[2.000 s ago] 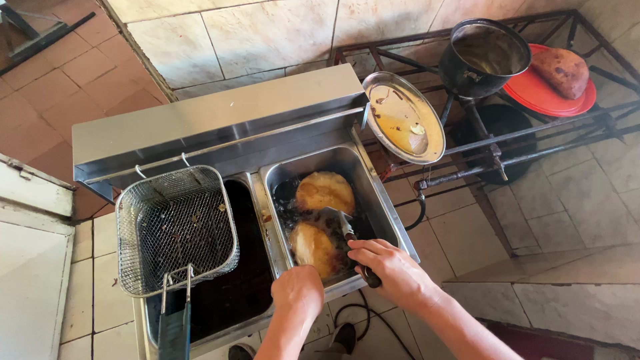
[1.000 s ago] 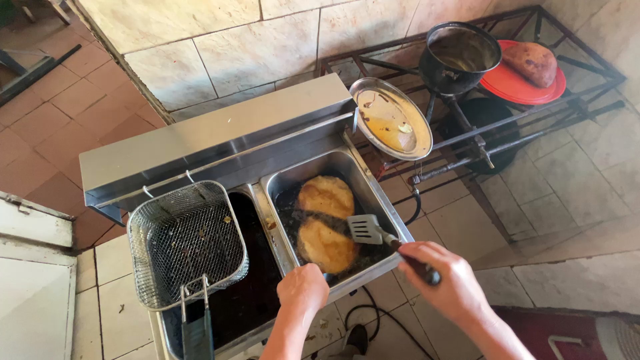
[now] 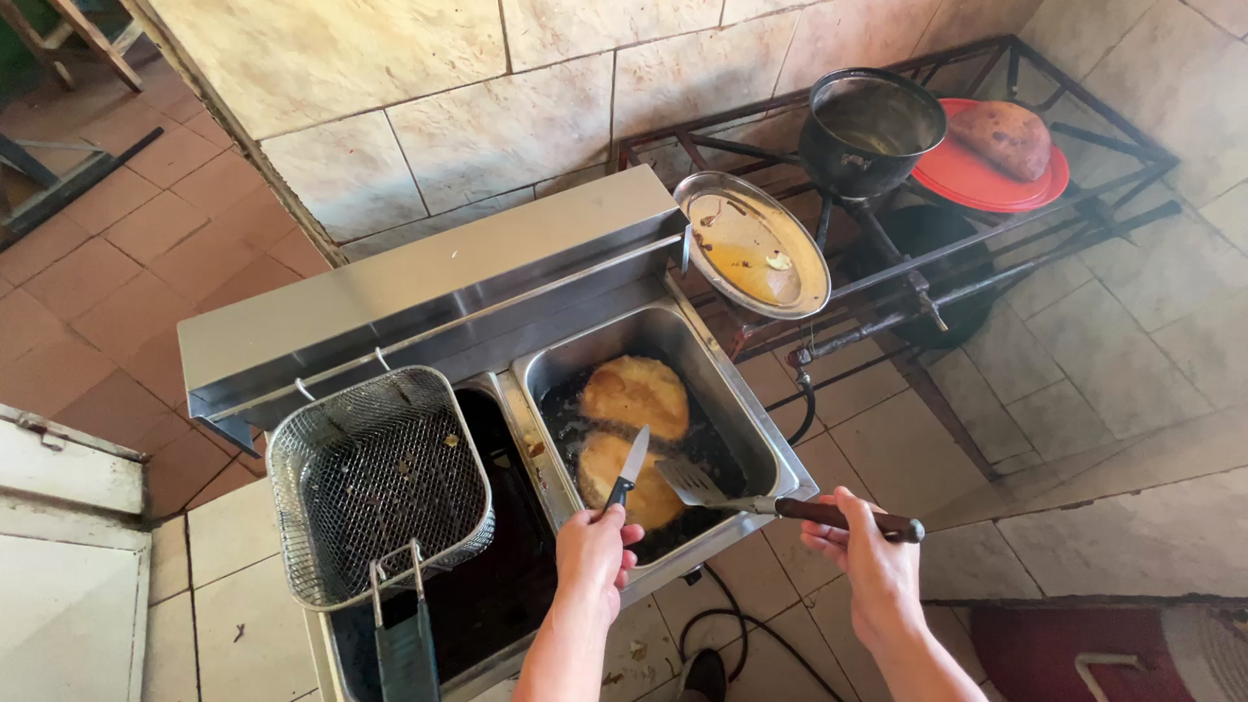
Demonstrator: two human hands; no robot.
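Two golden pieces of dough, one [image 3: 636, 397] behind the other [image 3: 624, 473], fry in dark oil in the right well of a steel deep fryer [image 3: 770, 444]. My left hand [image 3: 593, 556] holds a small kitchen knife [image 3: 635, 456] by its black handle, blade pointing up over the nearer piece. In my right hand [image 3: 863, 541] is the dark handle of a slotted metal spatula [image 3: 690, 483]; its blade is over the oil at the right edge of the nearer piece. Whether either tool touches the dough, I cannot tell.
A wire fryer basket [image 3: 385, 487] hangs over the left well. Behind on the right, an oval metal tray [image 3: 756, 244] with oily residue leans near a gas stove frame [image 3: 1082, 195], which carries a dark pot [image 3: 868, 132] and a red plate [image 3: 1038, 195] holding a browned piece of food [image 3: 1004, 139].
The knife in my left hand now shows above the fryer, its blade raised; it was not visible before. The spatula has moved from the dough's middle in the earliest frame to its right side.
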